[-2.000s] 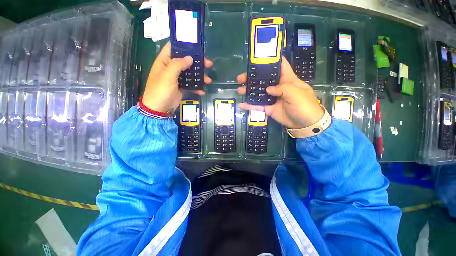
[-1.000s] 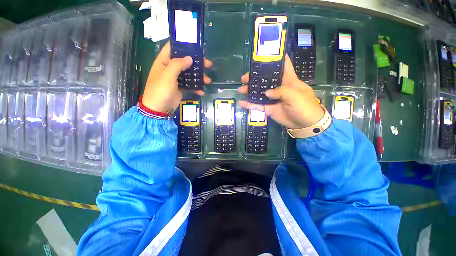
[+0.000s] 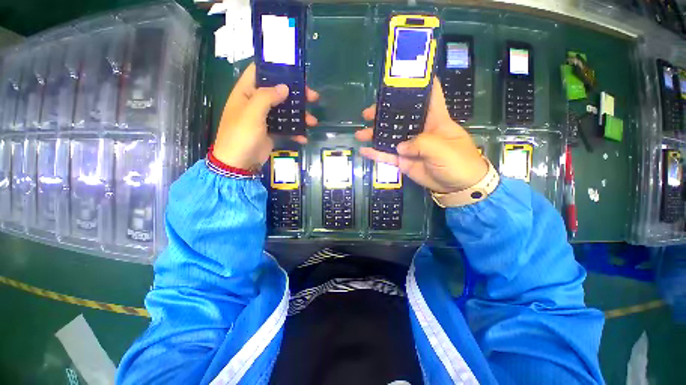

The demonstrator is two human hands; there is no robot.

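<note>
My left hand [image 3: 252, 120] holds an all-black keypad phone [image 3: 280, 71] upright, its screen lit white with a blue patch, my thumb on the upper keys. My right hand [image 3: 440, 150] holds a yellow-framed keypad phone [image 3: 406, 83], tilted slightly right, its screen blue and white, my thumb at the lowest keys. Both phones are above the clear plastic tray [image 3: 342, 139]. In its near row lie yellow-framed phones [image 3: 338, 188] with lit screens; one is partly hidden by my right hand. Two black phones [image 3: 519, 83] with lit screens lie in the far row at right.
Stacked clear blister trays [image 3: 83, 143] stand at left. White crumpled paper [image 3: 234, 34] lies at the tray's upper left. Right of the tray are green pieces [image 3: 575, 81], a small white block [image 3: 606, 105] and a red stick [image 3: 570, 188]. Another phone tray [image 3: 647, 165] stands at the right edge.
The yellow-framed phone in my right hand has moved slightly up and right and tilted, and its screen pattern has changed. My right thumb has shifted on the lower keys. My left hand has barely moved.
</note>
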